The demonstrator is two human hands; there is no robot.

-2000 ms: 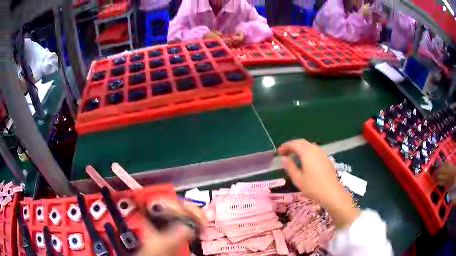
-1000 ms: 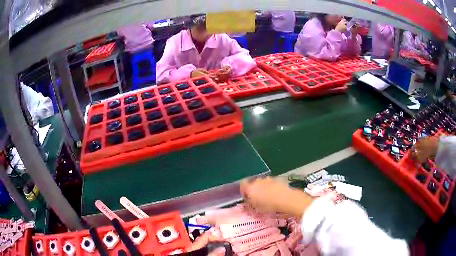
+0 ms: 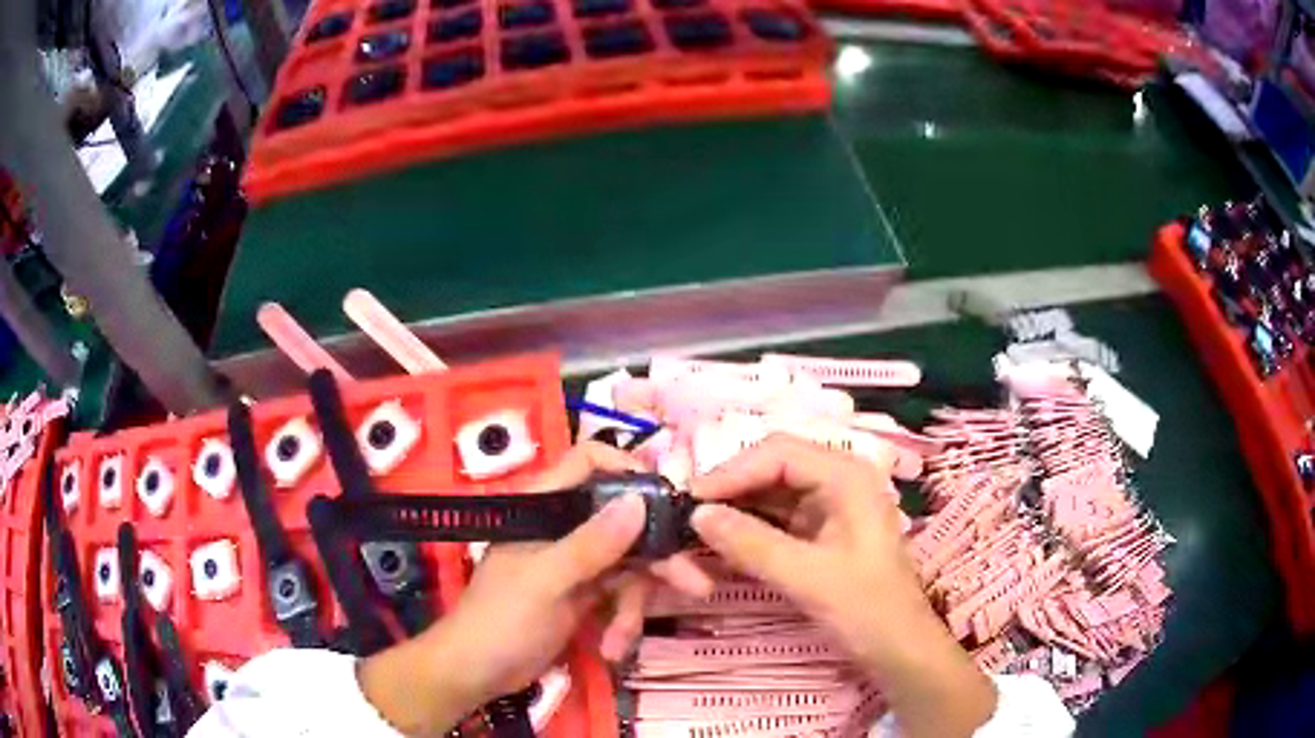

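Observation:
My left hand (image 3: 555, 584) holds a black watch case (image 3: 658, 516) near the centre of the view. A black strap (image 3: 462, 516) with a row of holes runs left from the case. My right hand (image 3: 808, 526) is at the right side of the case, its thumb and fingers closed on a short dark band part, mostly hidden by the fingers. The red compartment tray (image 3: 537, 389) at lower left holds white cases with round dark sensors, and several strapped black watches lie across it.
Long pink straps (image 3: 750, 663) lie under and beyond my hands, shorter pink halves (image 3: 1031, 534) to the right. A blue pen or stick (image 3: 617, 415) lies beside them. A red tray of dark cases (image 3: 548, 123) stands on the green platform (image 3: 577, 238). Another red tray (image 3: 1226, 361) is at right.
The view has tilted down. My right hand has come from the pink piles to the watch case. My left hand has come up fully into view with the case and strap.

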